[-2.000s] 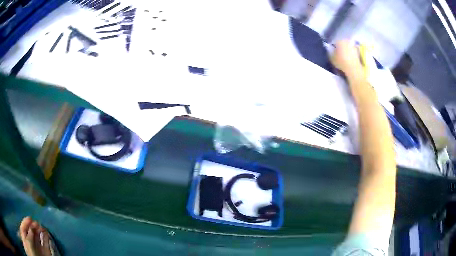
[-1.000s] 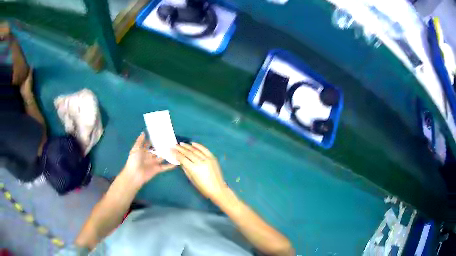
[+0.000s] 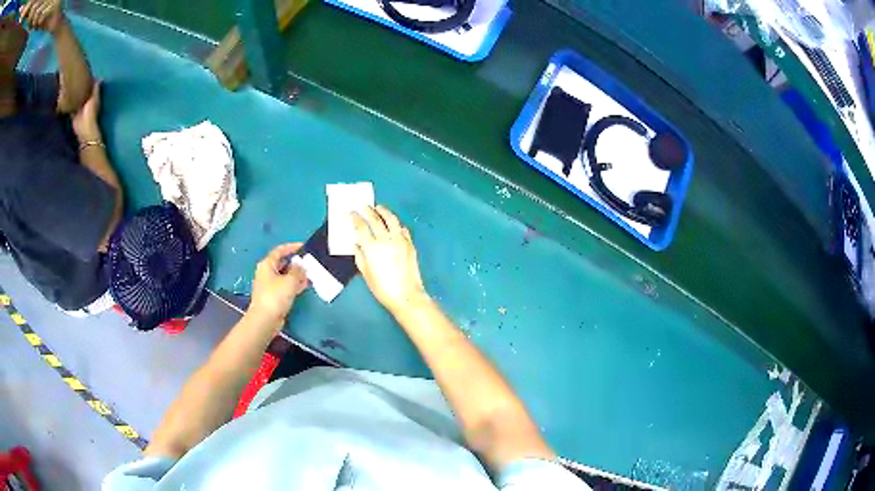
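A flat black sheet (image 3: pixel 320 242) lies over the green bench in front of me, with a white backing sheet (image 3: pixel 347 206) at its upper part and a white strip (image 3: pixel 319 278) at its lower left edge. My left hand (image 3: pixel 278 280) pinches the white strip between thumb and fingers. My right hand (image 3: pixel 386 257) lies with its fingers on the white backing sheet and partly covers it and the black sheet. What is under the fingers is hidden.
A blue-rimmed tray (image 3: pixel 523 129) beyond holds a headset (image 3: pixel 595 173) and a black rectangular unit (image 3: pixel 560 129). Another tray (image 3: pixel 470 48) is cut off at the top. A cream cloth (image 3: pixel 195 177), a dark fan (image 3: pixel 158 267) and a seated person (image 3: pixel 58 182) are at the left.
The backing sheet was held near both hands; now the black sheet shows beneath it, and the left hand grips a separate white strip. The view has shifted, so the trays appear further up and right.
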